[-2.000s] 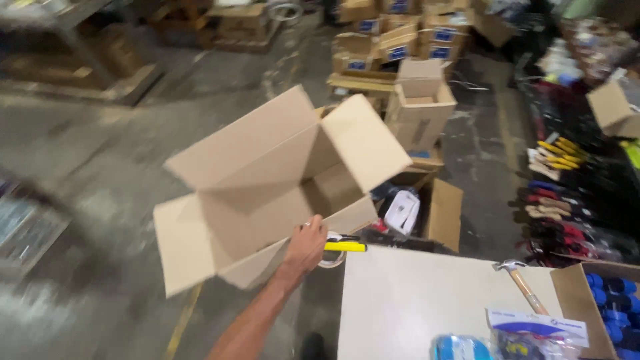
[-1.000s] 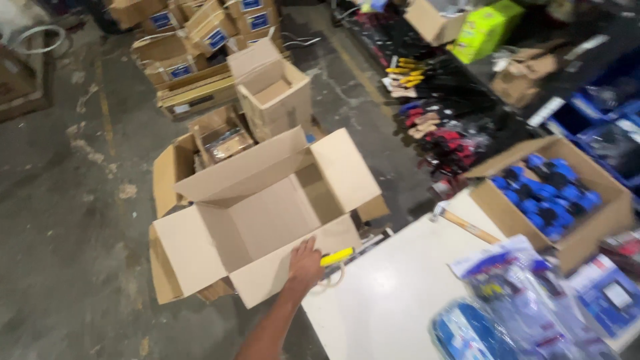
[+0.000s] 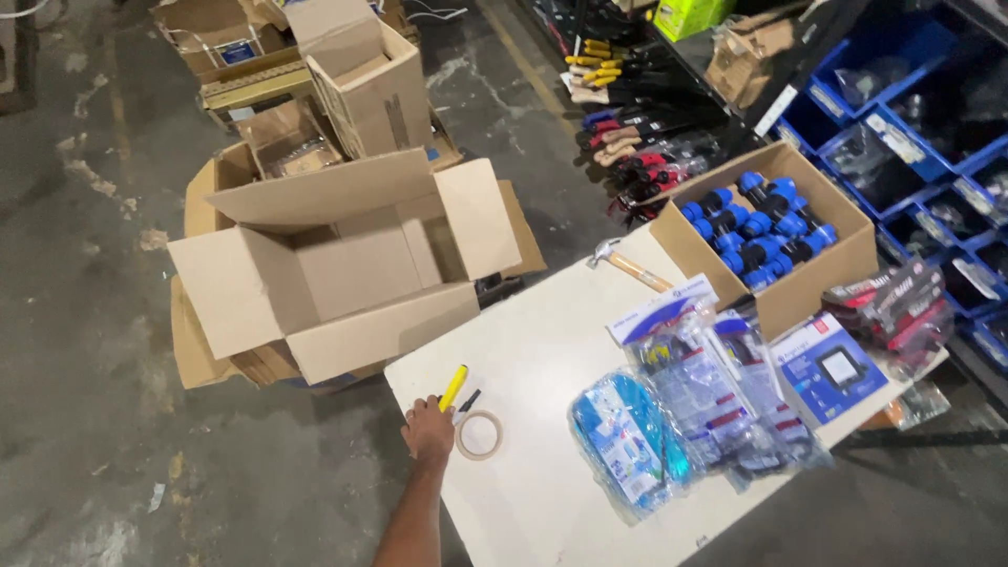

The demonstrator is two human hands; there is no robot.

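My left hand point(image 3: 429, 428) is at the left edge of the white tabletop point(image 3: 528, 504), its fingers around the lower end of a yellow tool point(image 3: 453, 387). Just right of the fingers are a black marker point(image 3: 469, 401) and a roll of tape point(image 3: 479, 435); whether the hand touches them is unclear. Beyond the hand, a cardboard box point(image 3: 354, 260) with spread flaps rests over other cartons, its near flap beside the table corner. My right hand is out of view. A claw hammer point(image 3: 630, 264) lies at the table's far edge.
On the table's right side stand a carton of blue-and-black pipe fittings point(image 3: 858, 260), a blue plastic-wrapped pack point(image 3: 626, 441), bagged goods point(image 3: 701, 386) and a blue-white light box point(image 3: 831, 366). Blue bins point(image 3: 890, 142) line the right; a tall carton point(image 3: 378, 102) stands behind the flapped box.
My left hand has moved from the near flap of the box to the tabletop, with the yellow tool. The box now sits apart from the hand. The view has swung right.
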